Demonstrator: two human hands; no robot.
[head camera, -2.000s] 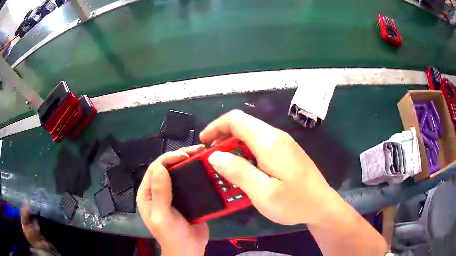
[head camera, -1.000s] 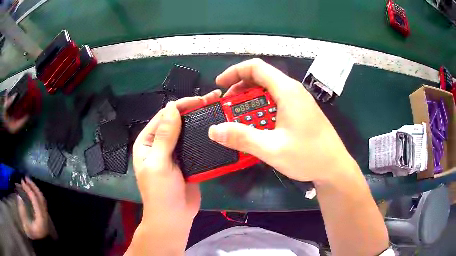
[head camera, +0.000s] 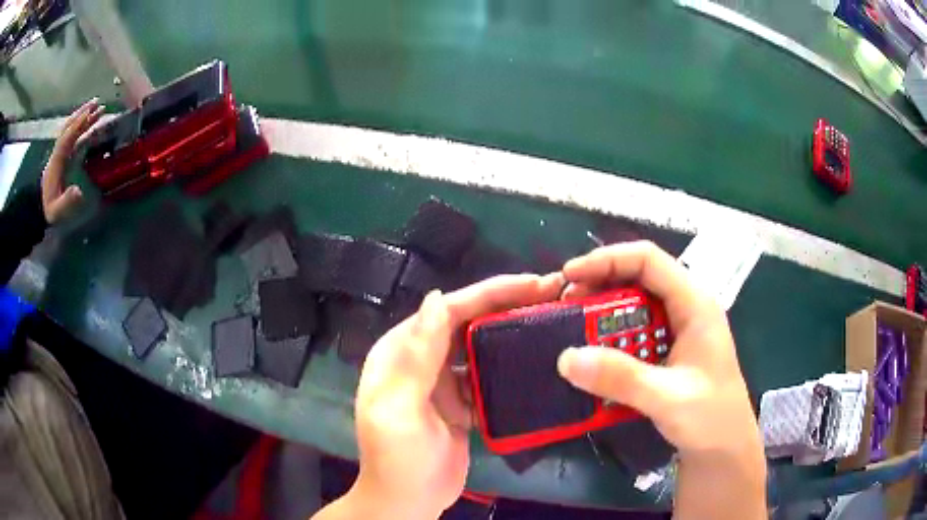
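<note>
A red radio (head camera: 498, 439) with a black textured speaker grille (head camera: 534, 374) on its front is held between my hands, its display and keypad to the right. My left hand (head camera: 412, 406) grips its left end from below and behind. My right hand (head camera: 681, 376) holds its right end, with the thumb on the front at the grille's right edge. Loose black grilles (head camera: 442, 232) and flat black pieces (head camera: 234, 345) lie on the green worktop to the left of the radio.
Red radios (head camera: 193, 137) stand stacked at upper left, beside another person's hand (head camera: 66, 163). A pale rail (head camera: 407, 163) divides worktop and conveyor. One radio (head camera: 831, 157) lies on the conveyor. At right are a white-wrapped packet (head camera: 798, 416) and a carton (head camera: 862, 340) holding purple cells (head camera: 887, 381).
The view has turned and the radio now sits lower and further right in both hands. The left stack looks larger, with the other person's hand beside it. My right thumb stays on the front.
</note>
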